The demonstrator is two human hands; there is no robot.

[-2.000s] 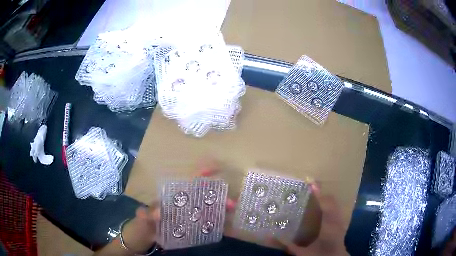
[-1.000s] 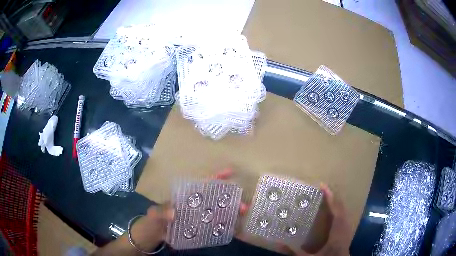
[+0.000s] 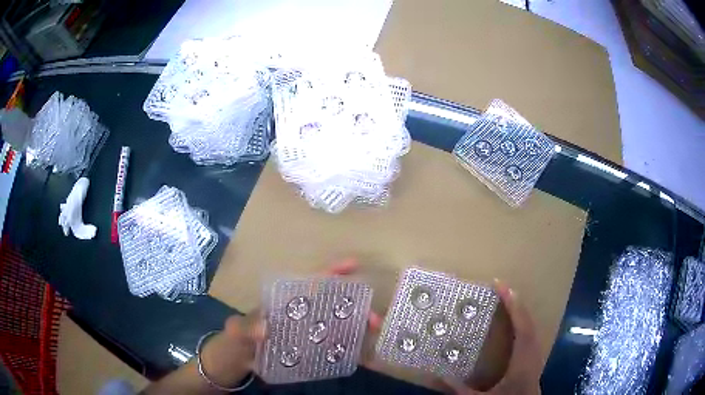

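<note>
My left hand, bare with a bracelet at the wrist, holds a clear ribbed plastic plate with five round bosses, low at the centre. Its fingertips show at the plate's top and right edges. My right hand holds a second clear plate by its right and lower edges, just right of the first. The plates are close together over the brown cardboard sheet. A tall stack of clear plates stands behind, with another stack to its left.
A small plate stack, a red-and-white marker, a crumpled white item and thin plates lie left. Tilted plates rest by the metal rail. A silvery heap lies right. A red crate is lower left.
Over two seconds the whole view has shifted, so the bench things sit further right. Both hands still hold their plates side by side; in the last second they have barely moved.
</note>
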